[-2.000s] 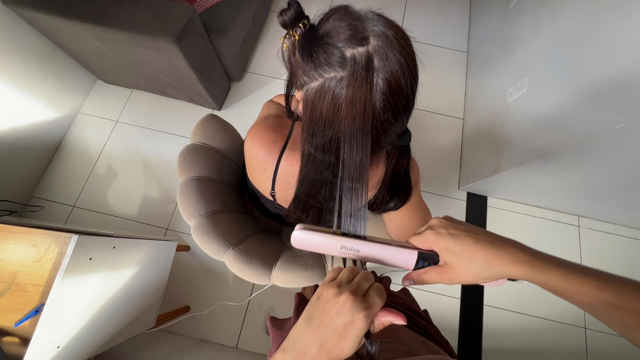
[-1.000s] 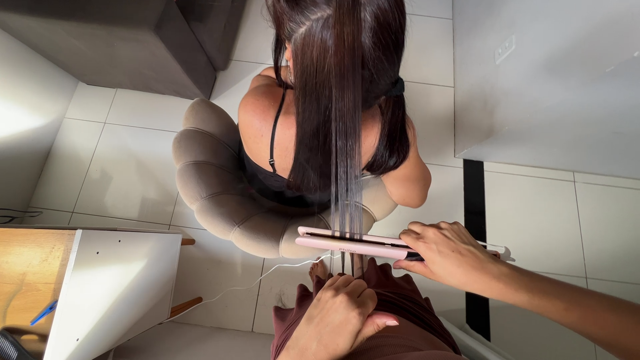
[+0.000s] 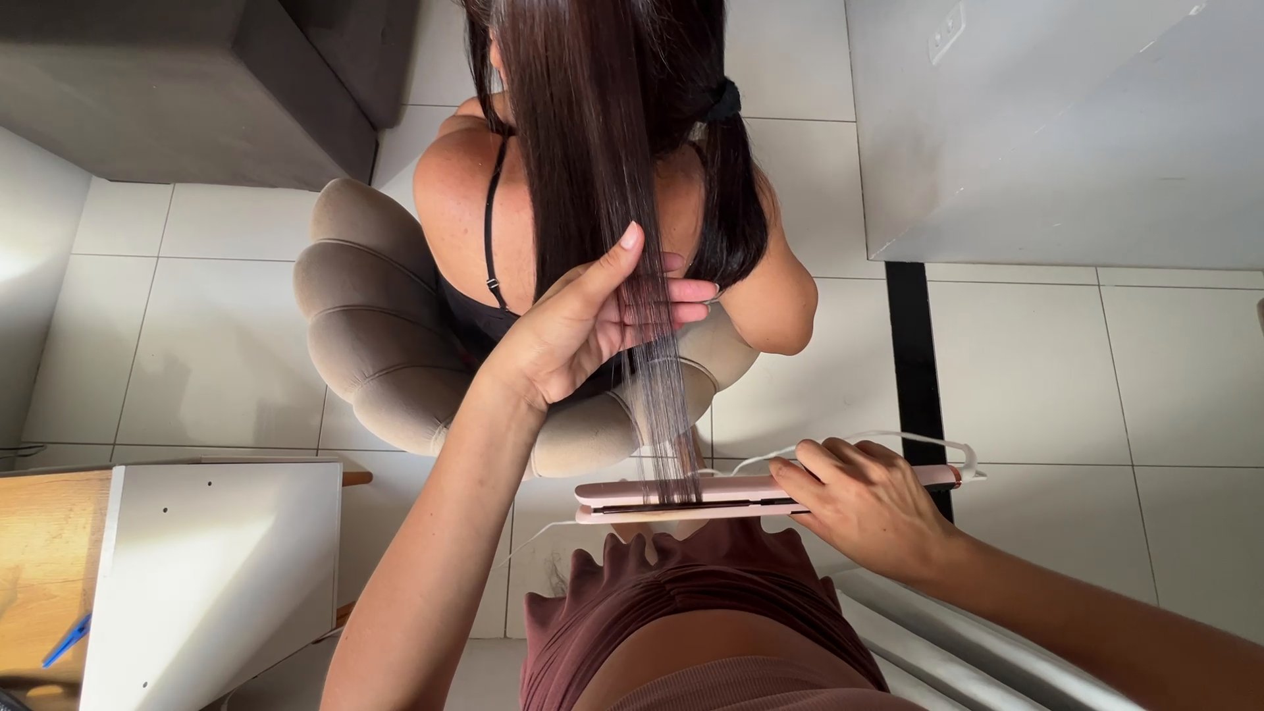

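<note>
A seated person has long dark straight hair hanging down the back. My right hand grips a pink hair straightener, held level with its plates around the ends of a thin section of hair. Higher up, my left hand is under that same section, palm up with fingers spread, and the strands lie across the fingers. Another part of the hair is tied at the right with a black hair tie. The straightener's white cord loops behind my right hand.
The person sits in a beige padded chair. A wood-topped white cabinet with a blue clip on it stands at lower left. Grey upholstered furniture is at upper left, a grey panel at upper right.
My left hand has left the hair ends below the straightener and moved up to the middle of the section. The straightener, in my right hand, has come down the hair to its ends.
</note>
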